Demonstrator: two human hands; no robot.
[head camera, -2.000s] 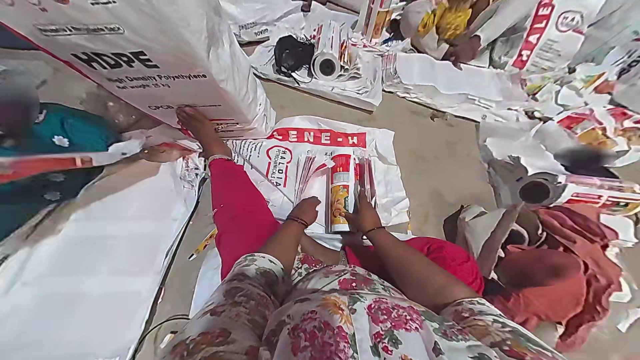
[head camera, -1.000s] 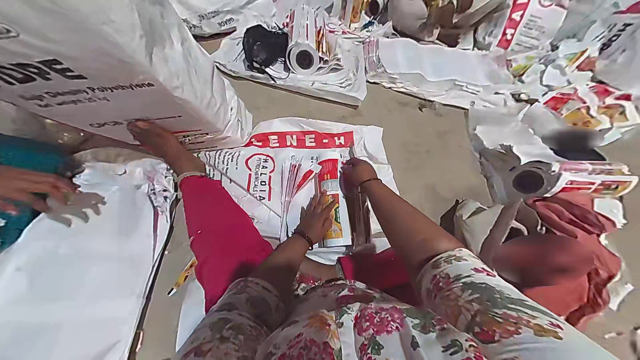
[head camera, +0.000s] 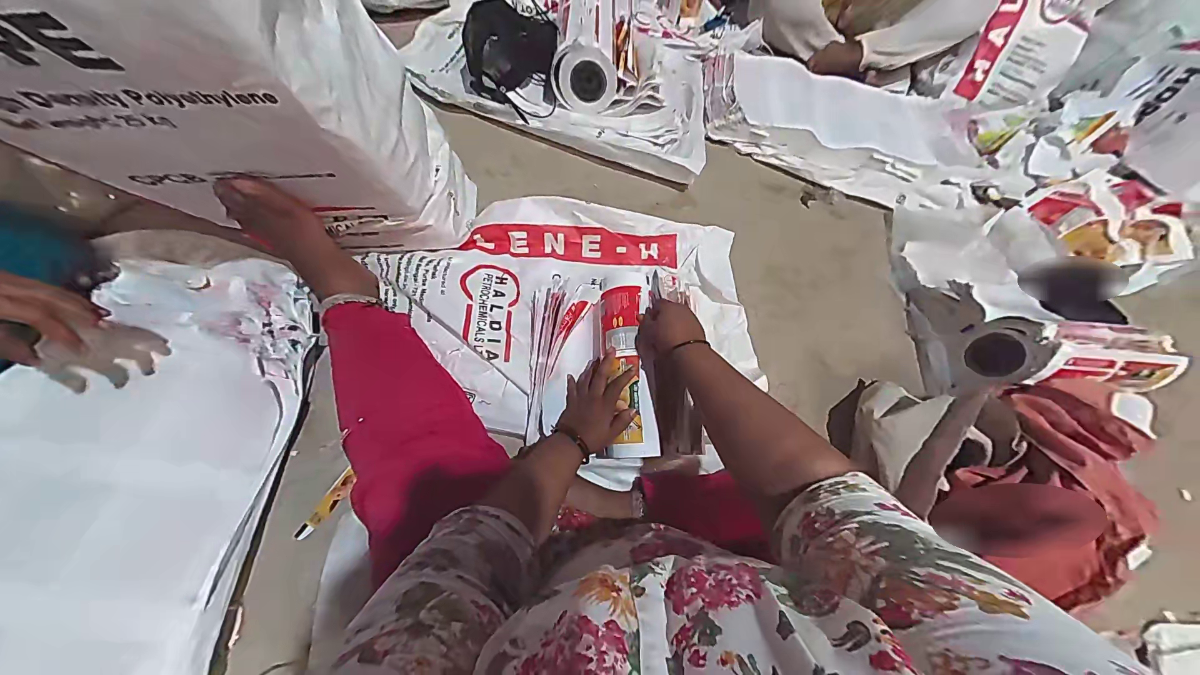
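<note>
My left hand (head camera: 592, 403) lies with spread fingers on the lower left part of a narrow, printed red, white and yellow plastic film stack (head camera: 621, 323). Beside the stack's upper right edge is my right hand (head camera: 670, 326), closed around what looks like a thin pointed tool, mostly hidden by the fingers. Under its wrist, a brownish, shiny strip bundle (head camera: 682, 417) runs alongside the stack. Left of the stack are thin loose strips (head camera: 553, 328) with red print. All of these lie on a flattened white woven plastic sack (head camera: 581, 216) with a red printed band.
A full white sack (head camera: 281, 112) stands at upper left, my bare foot (head camera: 272, 220) against it. Another person's hand (head camera: 56, 323) is at far left over a white sheet (head camera: 112, 487). Film rolls (head camera: 583, 80) lie beyond; red cloth (head camera: 1041, 497) is heaped at right.
Since the oldest frame, my left hand has moved from beside the printed film onto it, and my right hand has moved farther up its right edge. Another person's hand has come into view at left.
</note>
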